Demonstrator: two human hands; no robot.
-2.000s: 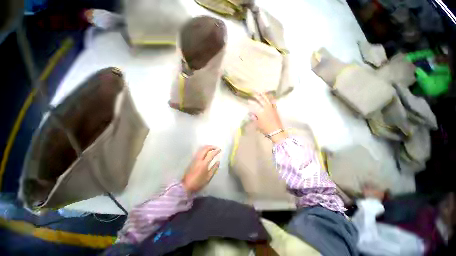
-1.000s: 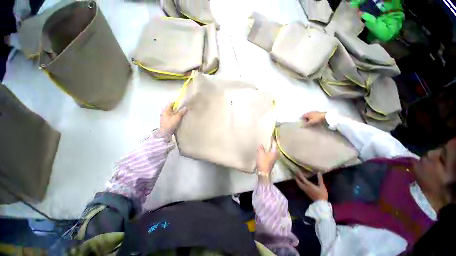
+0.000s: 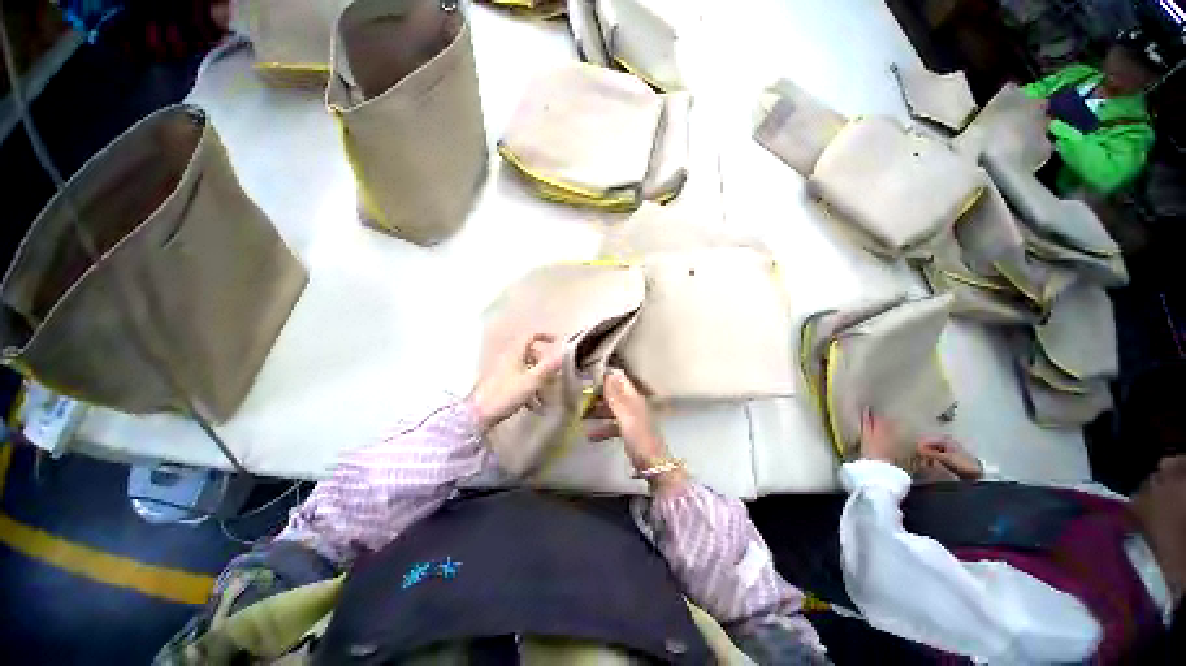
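A small beige bag body (image 3: 540,306) with yellow edge lines lies in front of me at the table's near edge, its mouth parted slightly to the right. My left hand (image 3: 520,380) holds its near left part with the fingertips. My right hand (image 3: 627,414) grips the mouth edge, close to the left hand. Some fingertips are hidden by the bag's fold. A flat bag body (image 3: 709,319) lies just right and behind, partly under it.
A large open bag body (image 3: 182,286) stands at the left, a narrower one (image 3: 416,130) behind it. Piles of flat bag bodies (image 3: 897,182) lie at the right. A person in white sleeves (image 3: 897,520) handles a bag beside me. A cord (image 3: 130,332) crosses at left.
My hands have moved from the two sides of a flat bag body to close together on another, partly opened one. The neighbour's bag now stands more upright, its mouth side turned.
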